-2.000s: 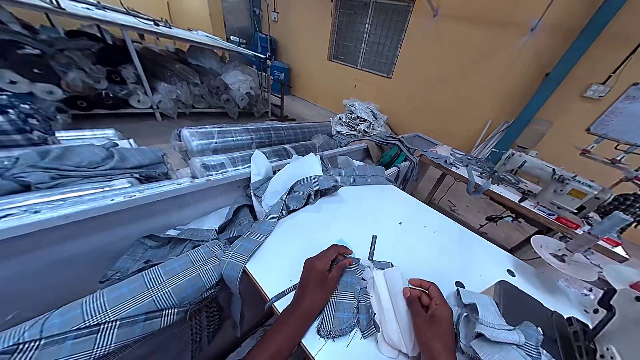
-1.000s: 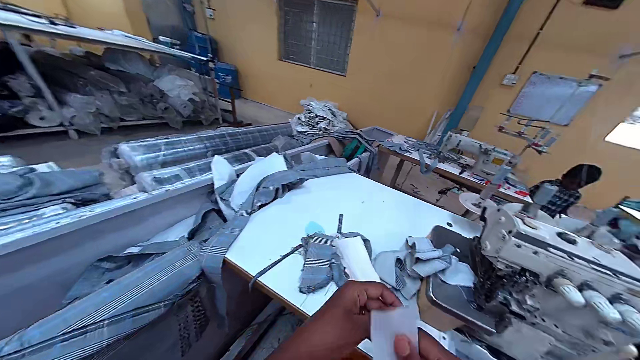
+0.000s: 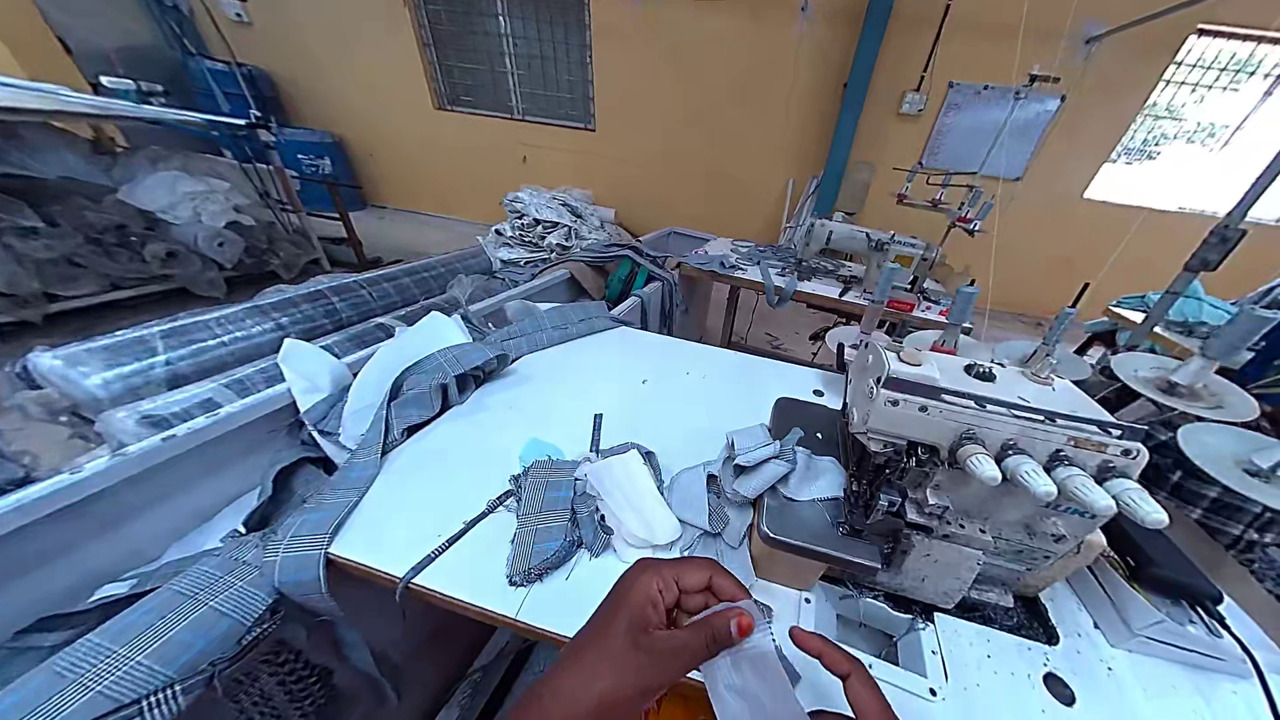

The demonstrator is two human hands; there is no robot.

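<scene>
My left hand pinches a strip of thin white fabric between thumb and fingers at the bottom centre. My right hand is at the strip's right side, partly cut off by the frame; its index finger is extended, and its hold on the strip cannot be made out. Beyond them on the white table lie plaid fabric pieces, a white fabric piece and a chain of grey pieces that reaches the plate of an overlock sewing machine.
Long plaid strips hang over the table's left edge and a grey trough. Plastic-wrapped fabric rolls lie behind it. Thread cones on stands are at the right. Another sewing machine stands on a farther table.
My hands have left the pieces on the table and are now nearer, at the bottom of the view, with a white strip. The view has swung right, bringing in the overlock machine.
</scene>
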